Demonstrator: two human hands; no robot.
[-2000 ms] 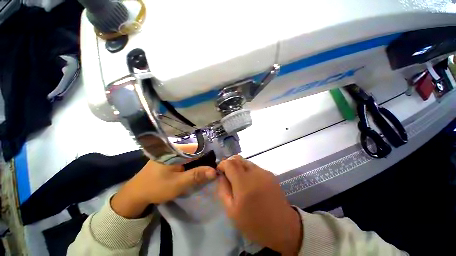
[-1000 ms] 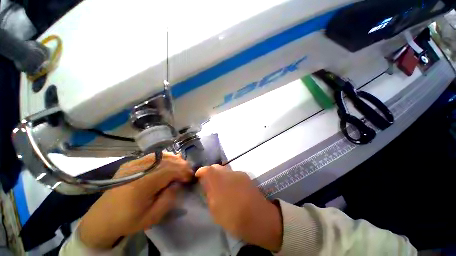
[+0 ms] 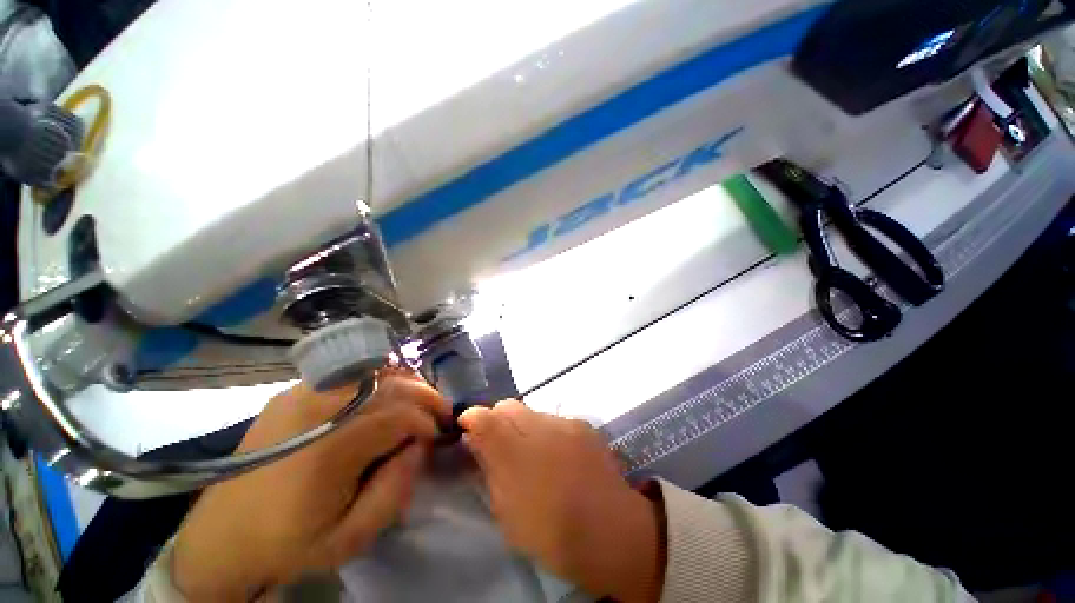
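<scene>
A grey garment piece [image 3: 442,536] hangs from between my hands toward me, with a small dark edge at the fingertips. My left hand [image 3: 324,471] pinches it just left of the needle area, partly behind the curved metal guard. My right hand [image 3: 560,477] pinches the same edge from the right, fingertips almost touching the left ones. Both hands are right in front of the grey block-shaped fitting [image 3: 457,368] under the white sewing machine [image 3: 531,130]. The needle and presser foot cannot be made out.
Black-handled scissors [image 3: 866,265] lie under the machine arm beside a green item [image 3: 760,214]. A ruler tape [image 3: 754,389] runs along the table's front edge. A red item [image 3: 973,136] is at the right end. Black cloth [image 3: 130,542] lies at left. The tension dial [image 3: 342,353] sits above my left hand.
The view has shifted, so the machine head now shows further left. My hands have drawn close together at the edge. The dark piece between them is now mostly covered by fingers.
</scene>
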